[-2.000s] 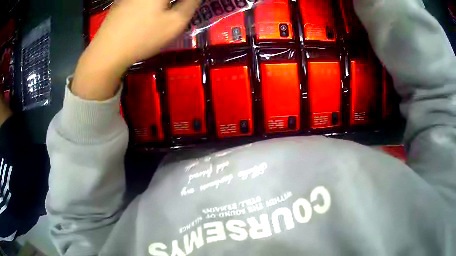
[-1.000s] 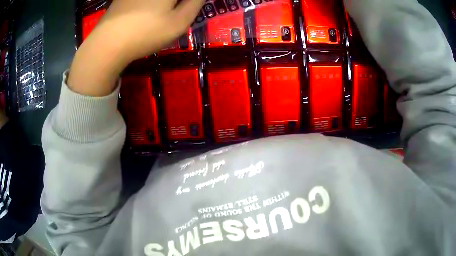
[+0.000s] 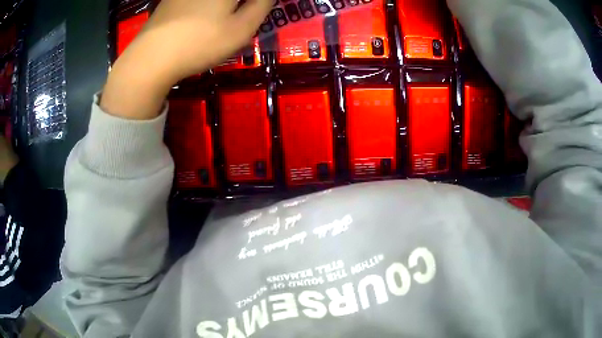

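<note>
My left hand [image 3: 191, 39] is at the upper left, cut off by the top edge. Its fingers are closed on the near left end of a clear sticker sheet [image 3: 300, 13] with rows of black ovals. The sheet lies over red shells in a black blister tray [image 3: 335, 105]. A red shell [image 3: 305, 132] in the near row has fine print and a dark oval at its near end, as do its neighbours. My right hand is out of the picture beyond the top edge; only its grey sleeve [image 3: 528, 59] shows at the right.
A silvery gridded sheet or tray [image 3: 47, 86] lies on the dark work surface [image 3: 79, 66] at the left. Another person's dark sleeve with white stripes [image 3: 12, 244] is at the left edge. My grey sweatshirt [image 3: 343, 264] borders the tray's near side.
Against one second ago, my left hand and the tray sit slightly further right in view. The sheet remains in my left hand. The striped sleeve has shifted a little.
</note>
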